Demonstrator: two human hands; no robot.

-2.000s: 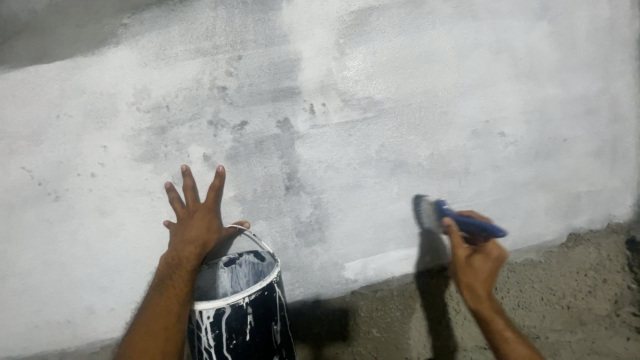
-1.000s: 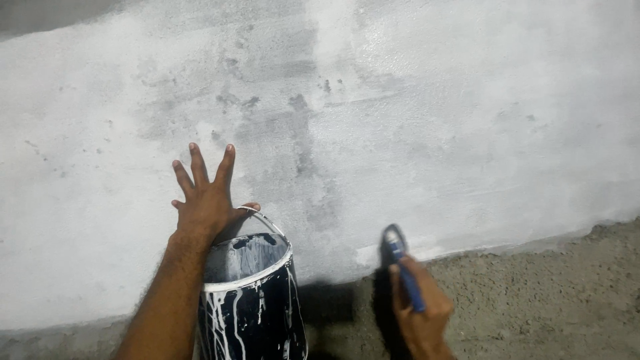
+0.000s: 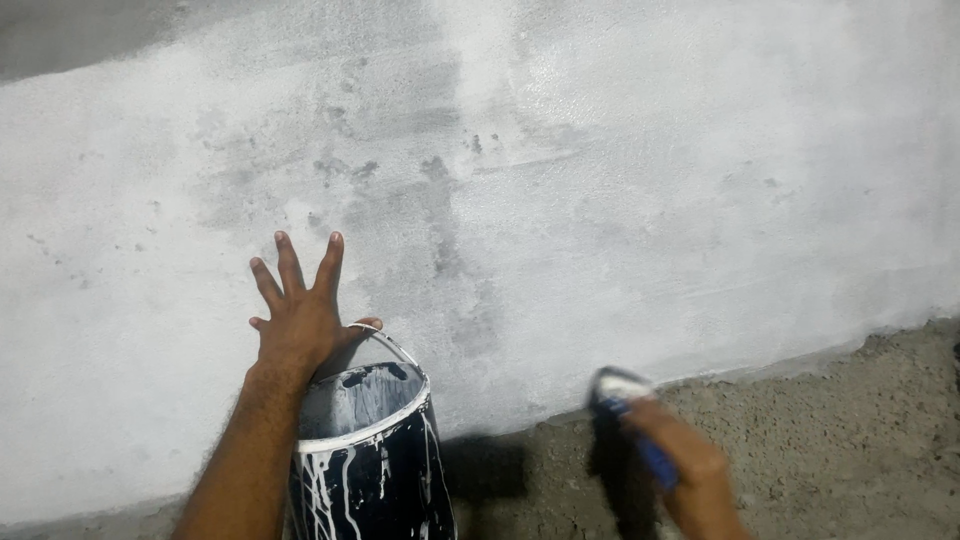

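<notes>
My left hand [image 3: 300,322] lies with fingers spread against the white-painted wall [image 3: 637,225]. The wire handle [image 3: 390,345] of a black bucket [image 3: 375,480] hangs over its thumb. White drips run down the bucket's outside, and its rim and inner wall are smeared with paint. At lower right, my right hand [image 3: 682,457] grips a paintbrush with a blue handle [image 3: 656,457], somewhat blurred. The brush's pale bristles [image 3: 622,386] are at the lower edge of the white paint.
Rough, bare grey-brown masonry [image 3: 825,420] runs below the painted area. Another grey unpainted patch [image 3: 75,34] shows at the upper left. Dark shadows fall beside the bucket and below the brush.
My right hand has moved left along the paint's lower edge since the earliest frame, and the brush has turned in it. My left hand still braces on the wall with the bucket hanging from its thumb.
</notes>
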